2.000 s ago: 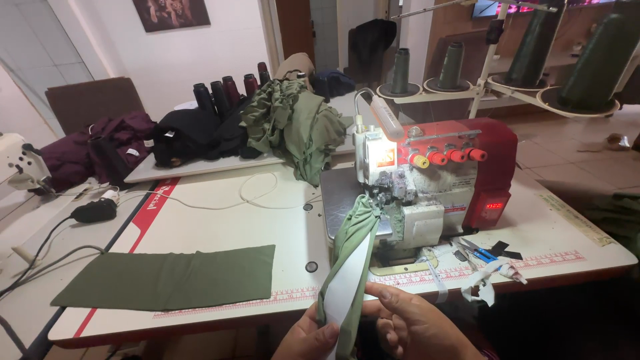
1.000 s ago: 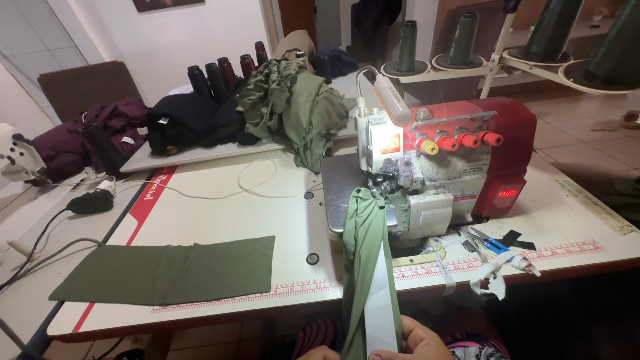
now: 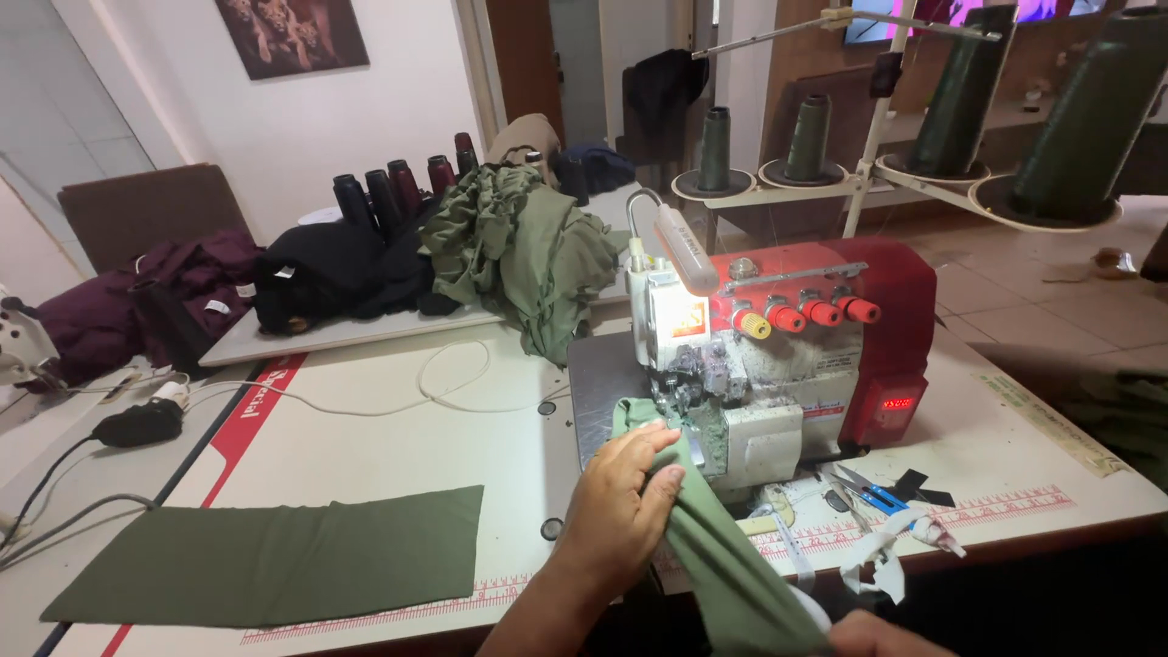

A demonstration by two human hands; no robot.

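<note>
A strip of green fabric (image 3: 721,547) runs from the needle area of a red and white overlock sewing machine (image 3: 785,365) down to the bottom of the view. My left hand (image 3: 634,488) lies on its upper part, close to the presser foot, fingers bent over the cloth. My right hand (image 3: 876,634), cut off by the bottom edge, grips the lower end, where a bit of white material (image 3: 810,607) shows at the cloth's edge. A flat green fabric panel (image 3: 274,561) lies on the table to the left.
Blue-handled snips (image 3: 871,493) and white scraps (image 3: 881,561) lie right of the cloth. Green garments (image 3: 538,246), dark clothing (image 3: 342,274) and thread cones (image 3: 401,187) are heaped behind. A cable (image 3: 319,401) crosses the white table (image 3: 383,456). Large cones (image 3: 1077,119) stand on the thread stand.
My left hand has moved up from the lower part of the strip to the cloth beside the needle area. The strip's lower end now slants further right.
</note>
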